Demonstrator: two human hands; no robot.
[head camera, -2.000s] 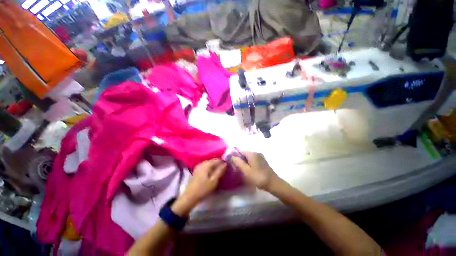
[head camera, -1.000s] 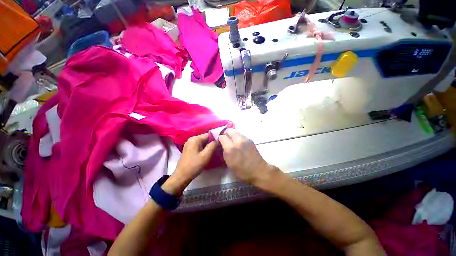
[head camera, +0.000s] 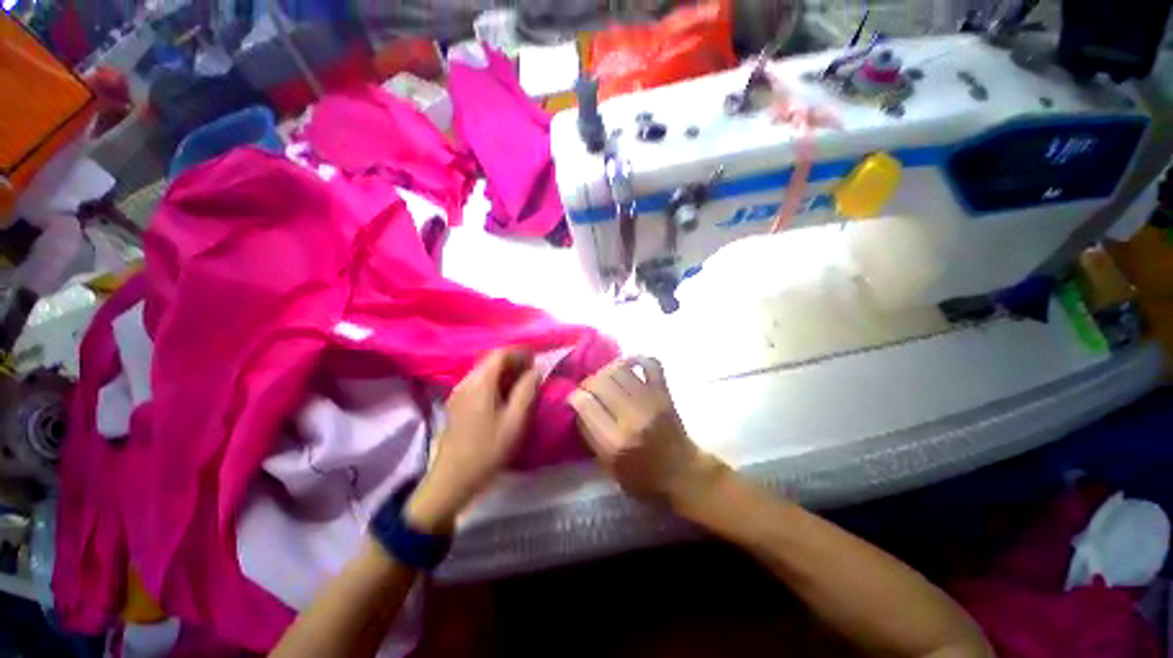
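Observation:
The bright pink garment piece (head camera: 277, 257) lies bunched on the table left of the needle, with its pale lilac-white lining (head camera: 337, 469) showing below. My left hand (head camera: 486, 418) holds the pink cloth near its right end, fingers bent over it. My right hand (head camera: 633, 418) pinches the same cloth just to the right, below the presser foot area. The cloth edge between my hands is slightly blurred. The white sewing machine (head camera: 772, 193) stands behind my hands; its presser foot and needle (head camera: 627, 285) are partly lost in the lamp glare.
Cut pink pieces (head camera: 386, 139) and a small blue basket (head camera: 229, 134) lie behind the garment. An orange-red plastic bag (head camera: 659, 49) is behind the machine. A yellow plastic piece (head camera: 868, 186) is on the machine head. Pink and white cloth (head camera: 1117, 540) is at lower right.
My hands have moved apart a little, and more pink cloth shows between them. The small pale patch at my fingertips is less visible. The camera view has shifted slightly.

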